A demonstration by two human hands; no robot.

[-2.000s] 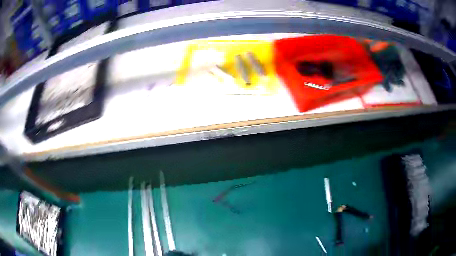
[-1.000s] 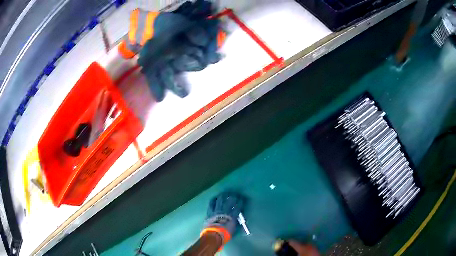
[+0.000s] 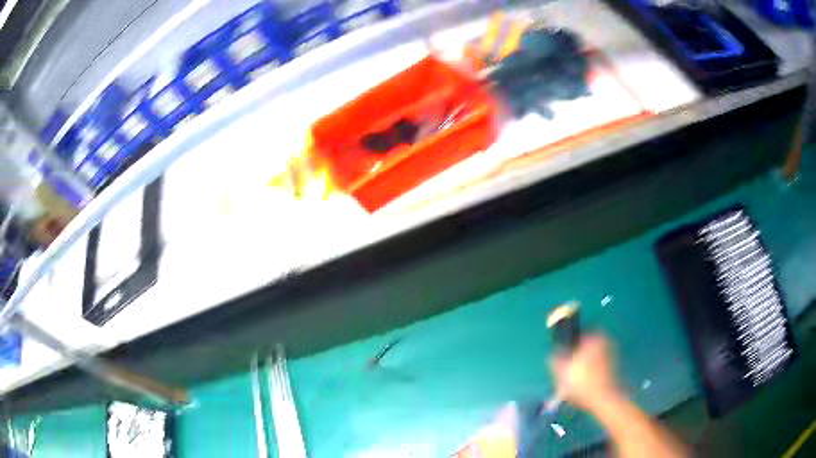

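My bare right hand (image 3: pixel 586 367) is closed on a short dark tool (image 3: pixel 565 329) with a pale yellow end, above the green bench. My gloved left hand (image 3: pixel 519 434) is blurred at the bottom edge, left of the right hand; its orange cuff shows, but its fingers and anything in them are unclear. A small pale piece (image 3: pixel 558 430) lies beside it. A black tray (image 3: pixel 702 313) at the right holds a row of short silver shafts (image 3: pixel 750 300).
Long silver rods (image 3: pixel 284 407) and a filled tray (image 3: pixel 137 431) lie on the bench at left. A thin dark item (image 3: pixel 383 352) lies mid-bench. The raised white shelf bears a red-orange bin (image 3: pixel 412 179), gloves (image 3: pixel 541 72), a black tray (image 3: pixel 150 255) and a dark crate (image 3: pixel 752 67).
The view has turned back left and levelled. My right hand has come further into view with the dark tool raised. My left hand is now lower, mostly cut off and blurred.
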